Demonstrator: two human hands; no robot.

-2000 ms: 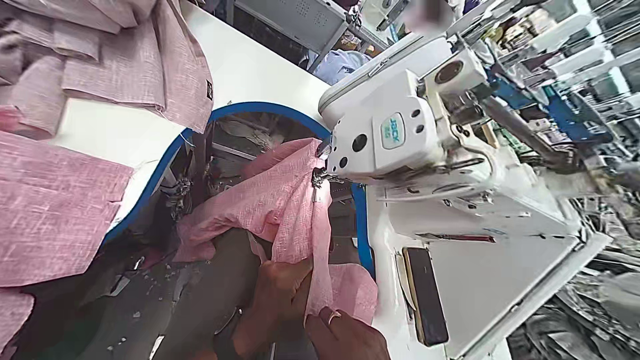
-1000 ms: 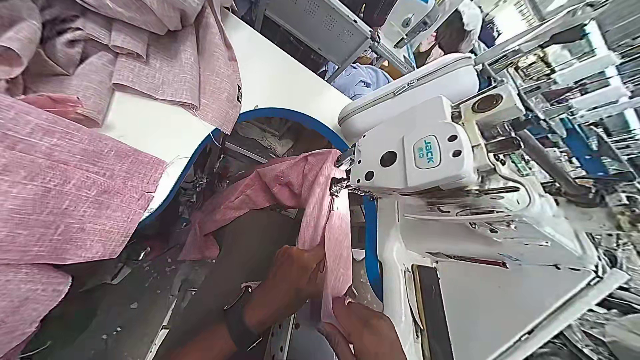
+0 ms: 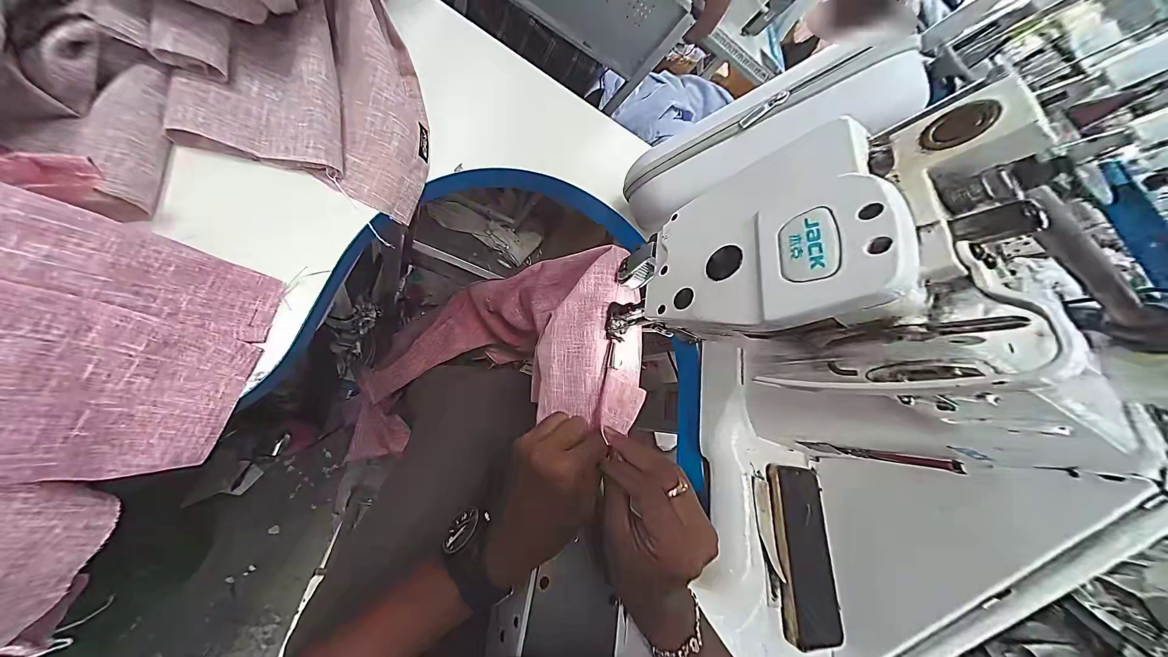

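Note:
A pink fabric piece (image 3: 584, 338) runs under the presser foot (image 3: 625, 319) of a white Jack sewing machine (image 3: 785, 246) and hangs down on the left. My left hand (image 3: 552, 484), with a dark watch on the wrist, pinches the fabric's near edge. Beside it, nearly touching, my right hand (image 3: 652, 511) holds the same edge between thumb and fingers; it wears a ring and a bracelet. The fingertips of both hands meet just below the needle area.
Pink cut fabric (image 3: 119, 338) and a heap of greyish-pink garment pieces (image 3: 255, 82) lie on the white table (image 3: 511, 82) at left. A blue-edged cutout (image 3: 538, 178) surrounds the machine arm. A dark phone-like object (image 3: 806, 557) rests on the machine base. Another person is behind.
Both hands have come together at the fabric's near end, which now lies flatter and reaches less far below the presser foot than before.

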